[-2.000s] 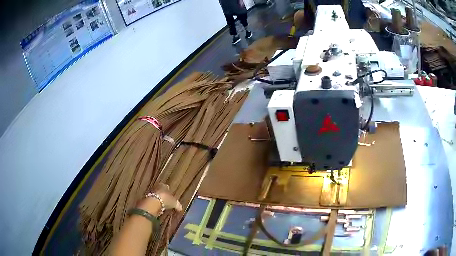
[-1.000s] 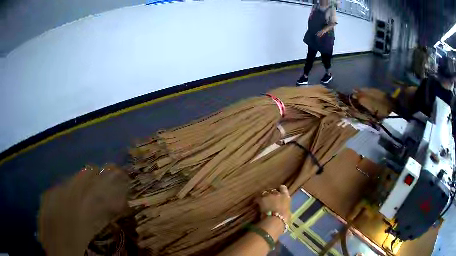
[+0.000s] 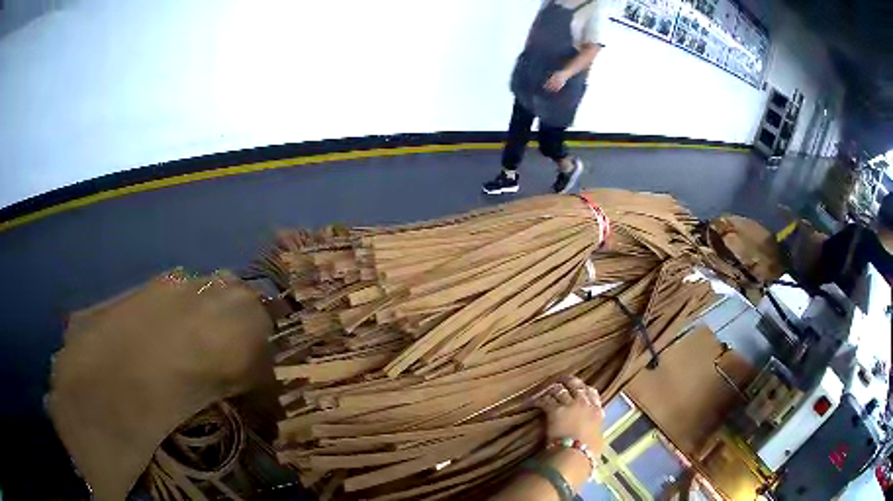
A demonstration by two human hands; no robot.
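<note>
A big heap of long brown straps lies across the middle of the head view, with a red-white tie and a black tie around it. My left hand, bare with bracelets, rests on the near edge of the heap, fingers on the straps. Whether it grips one cannot be told. A brown bag panel lies partly under the sewing machine at the right. The template with yellow tape lines is beside my wrist, partly cut off. My right hand is out of the picture.
A person in a dark apron walks on the walkway beyond the heap, along the white wall. Brown sheet material and coiled straps lie at the lower left. Another person's dark sleeve shows at the right edge.
The view has swung left, so the machine has shifted to the right edge. My left hand stays on the strap heap. The walking person has come nearer.
</note>
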